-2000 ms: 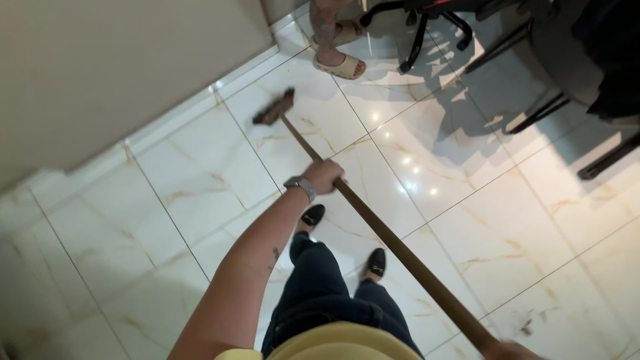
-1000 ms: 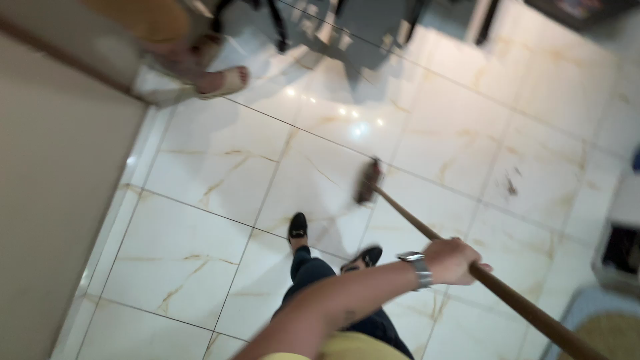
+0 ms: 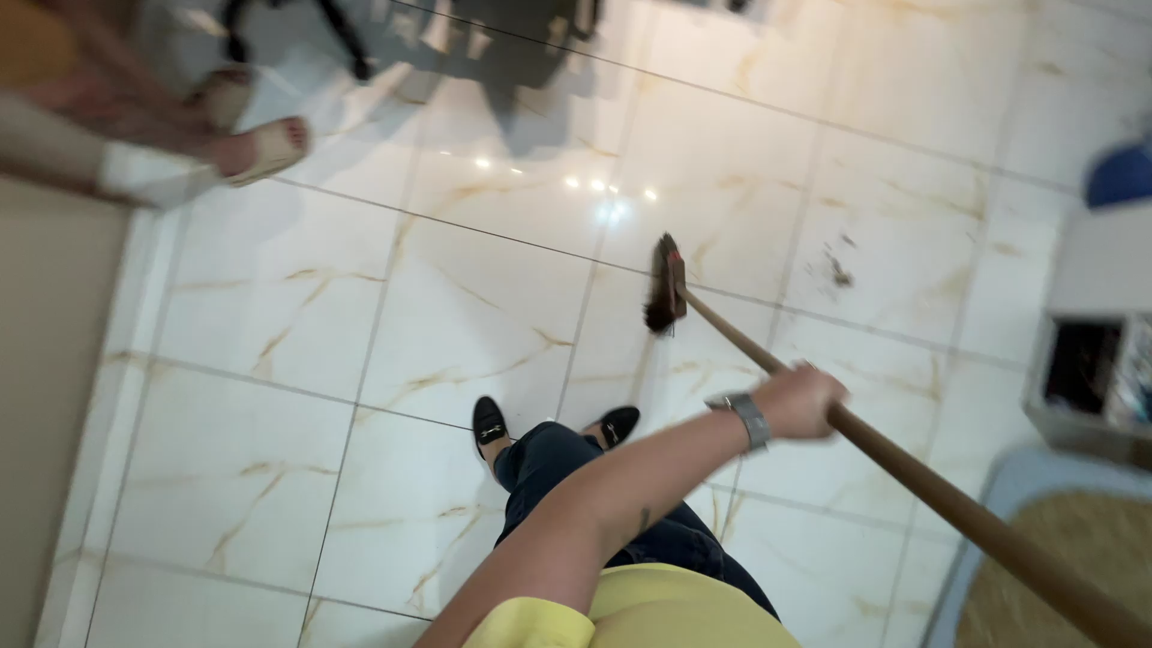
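My left hand [image 3: 799,401], with a grey watch [image 3: 749,419] on its wrist, is closed around the wooden handle of a broom [image 3: 936,486]. The broom's dark-bristled head [image 3: 666,286] rests on the marble-look tile floor, ahead of my black shoes [image 3: 489,421]. From the head, the handle runs down to the lower right corner and out of the frame. My right hand is out of view. A small scatter of dark debris [image 3: 841,274] lies on the tiles to the right of the broom head.
Another person's sandalled foot [image 3: 266,151] is at the upper left, beside a wall corner and white baseboard [image 3: 117,360]. Dark chair legs [image 3: 346,36] stand at the top. On the right are a grey drawer unit [image 3: 1062,432], a blue object [image 3: 1120,174] and a blue-edged tan object [image 3: 1062,567].
The broom head has swung from near the baseboard, at the left, over to the right across the tiles. My left hand moved with the handle. The view has turned. My right hand, partly visible earlier, is gone.
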